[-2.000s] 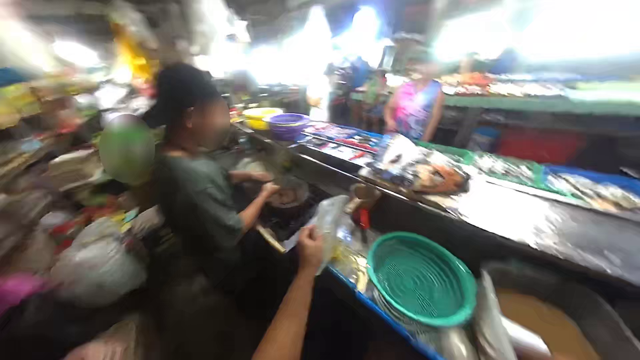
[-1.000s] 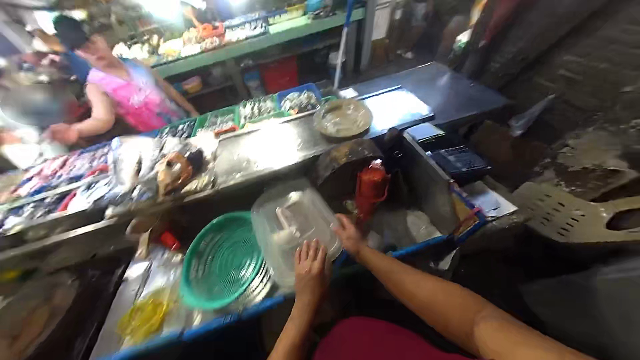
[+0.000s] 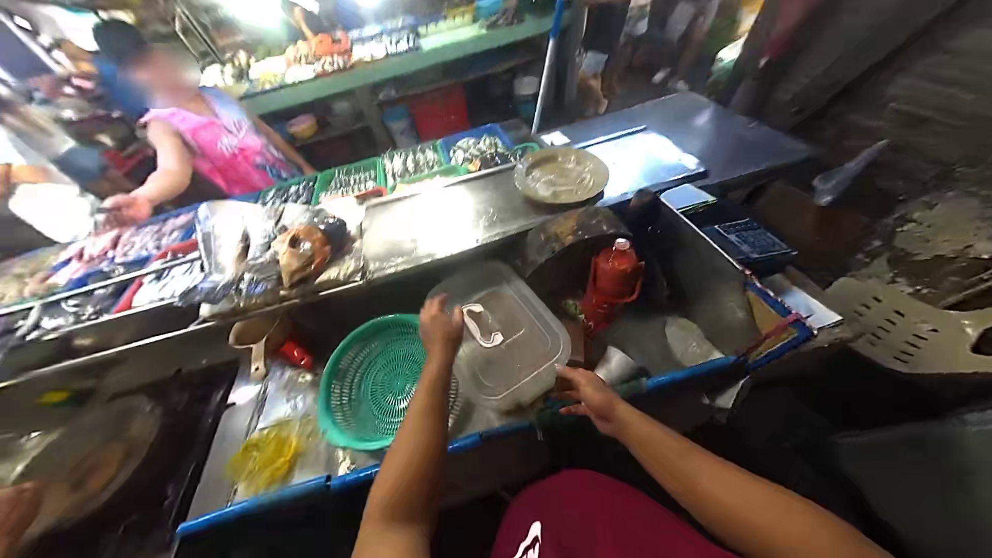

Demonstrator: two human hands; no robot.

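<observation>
A clear plastic container with a lid (image 3: 515,353) stands in the metal-lined trough in front of me, its white handle (image 3: 482,325) on top. My left hand (image 3: 443,329) is at the lid's left edge beside the handle, fingers raised; whether it touches the lid is hard to tell. At the container's lower right corner is my right hand (image 3: 593,399), its fingers spread. A green plastic colander (image 3: 376,384) sits directly left of the container, partly behind my left forearm. To the right stands a red bottle-like container (image 3: 614,283).
Fish trays (image 3: 349,182) line the counter beyond, near a round plate (image 3: 562,175). A person in a pink top (image 3: 225,147) is behind it. A yellow plastic bag (image 3: 267,457) and a dipper (image 3: 260,337) lie left. A perforated plastic chair (image 3: 903,325) stands right.
The view has swung right since two seconds ago, when my hand held a clear plastic item. Since one second ago, my left hand has moved from the container's near side toward its left edge.
</observation>
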